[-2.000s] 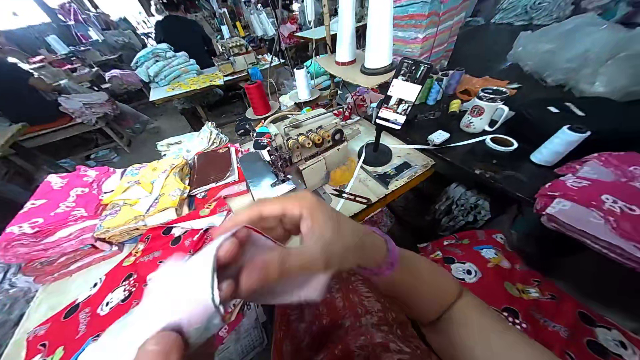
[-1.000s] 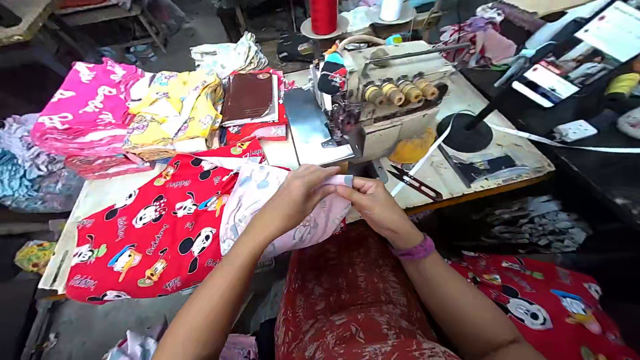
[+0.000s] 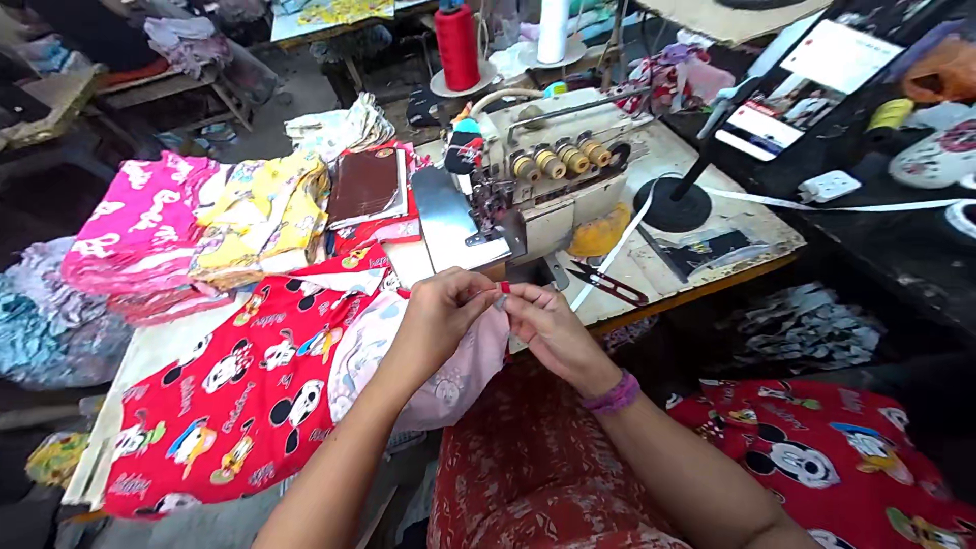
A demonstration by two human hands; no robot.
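Observation:
My left hand [image 3: 450,313] and my right hand [image 3: 553,328] meet fingertip to fingertip, pinching the edge of a red cartoon-print fabric piece [image 3: 252,366] between them. Its pale pink underside [image 3: 450,381] hangs below my left hand, and the red side spreads over the table to the left. A bit of red edge shows between the fingers. Just beyond the hands stands an overlock sewing machine [image 3: 564,202] with a metal plate [image 3: 442,217] at its left. Thread snips [image 3: 608,284] lie on the table to the right of my right hand, beside a white tape [image 3: 621,248].
Folded pink fabric [image 3: 137,221], yellow fabric [image 3: 263,217] and a brown notebook [image 3: 368,185] lie at the left. A phone [image 3: 808,84] stands on a black round base [image 3: 672,203] at the right. Thread cones, including a red one [image 3: 457,49], rise behind the machine. More red printed fabric [image 3: 816,457] is at the lower right.
Two seconds ago my hands held the fabric raised, its pale side showing; now they are together low in front of the machine. The view has shifted. Red edge now shows between the fingertips.

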